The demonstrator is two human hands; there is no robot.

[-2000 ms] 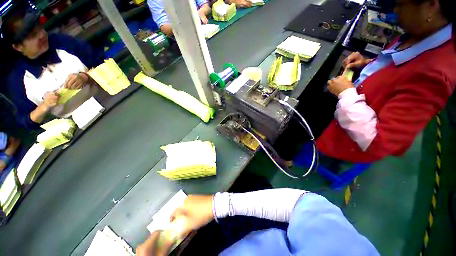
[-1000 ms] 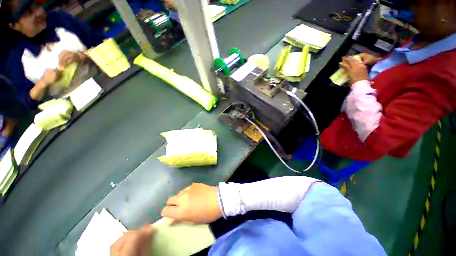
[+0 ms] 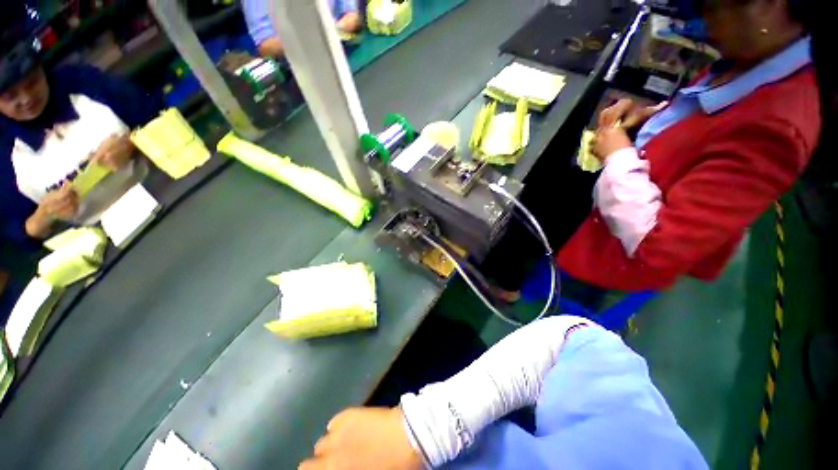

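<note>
My right hand (image 3: pixel 363 442) is at the bottom edge, partly cut off, with a white sleeve cover (image 3: pixel 487 390) over the blue sleeve. Its fingers run towards the picture's edge, and I cannot tell whether it holds anything. My left hand is out of the picture. No sheet shows at my hand. The worked stack (image 3: pixel 329 298), white in the middle with yellow-green edges, lies on the bench ahead of my hand. The white unworked stack (image 3: pixel 176 454) is at the bottom left, cut off by the edge.
A black machine (image 3: pixel 450 197) with a green spool (image 3: pixel 388 138) and pale cable stands beyond the worked stack. A long green roll (image 3: pixel 296 179) lies by a metal post (image 3: pixel 322 92). A person in red (image 3: pixel 726 174) sits at right, another person (image 3: pixel 78 151) at far left.
The yellow-green sheet held between my hands has gone from view. My left hand has left the picture and my right hand has moved down. The view has shifted slightly.
</note>
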